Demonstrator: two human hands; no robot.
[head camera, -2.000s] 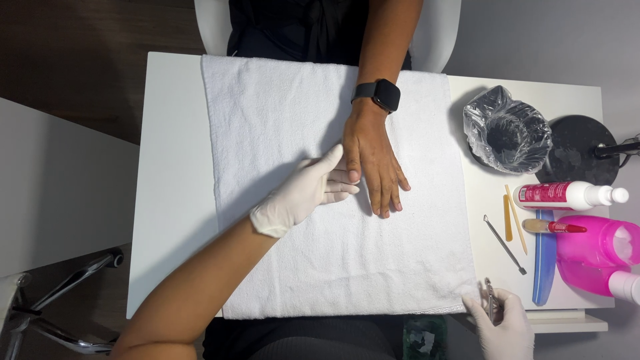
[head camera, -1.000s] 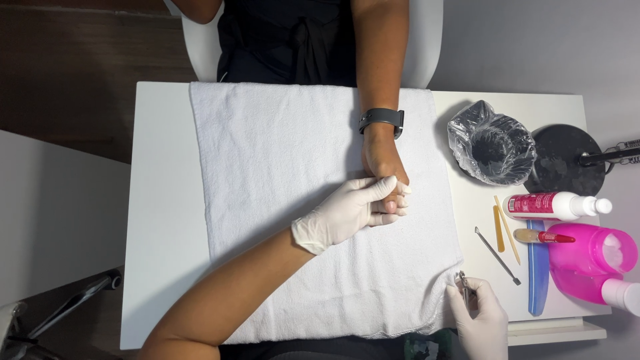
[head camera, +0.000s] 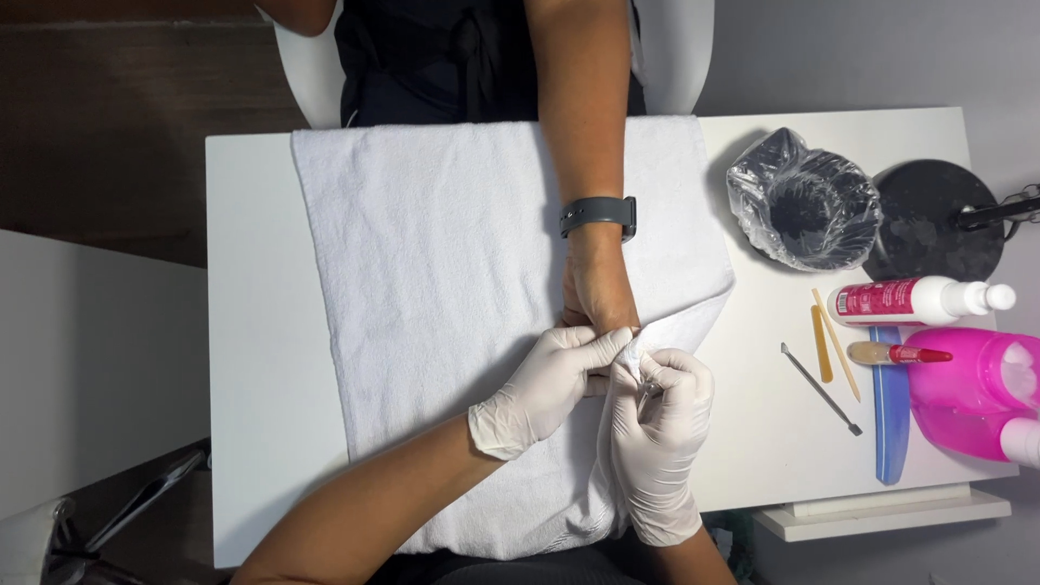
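My left hand (head camera: 552, 382), in a white glove, is closed around the fingers of another person's hand (head camera: 600, 296), which wears a dark smartwatch (head camera: 600, 213) at the wrist. My right hand (head camera: 662, 431), also gloved, pinches a lifted corner of the white towel (head camera: 431, 284) against that person's fingertips. Part of a small metal tool (head camera: 647, 396) shows within my right hand; its tip is hidden. The fingertips under the cloth are mostly hidden too.
At the right of the white table (head camera: 260, 366) are a plastic-lined bowl (head camera: 804, 203), a black lamp base (head camera: 934, 219), a white pump bottle (head camera: 918, 301), a pink bottle (head camera: 951, 390), a blue nail file (head camera: 891, 422), a metal cuticle pusher (head camera: 821, 388), wooden sticks (head camera: 835, 345) and a brush (head camera: 898, 353).
My right hand has come from the table's near right edge to the other person's fingers, bringing the towel corner. My left hand, first under the spread hand, now grips its fingers, and that hand has turned.
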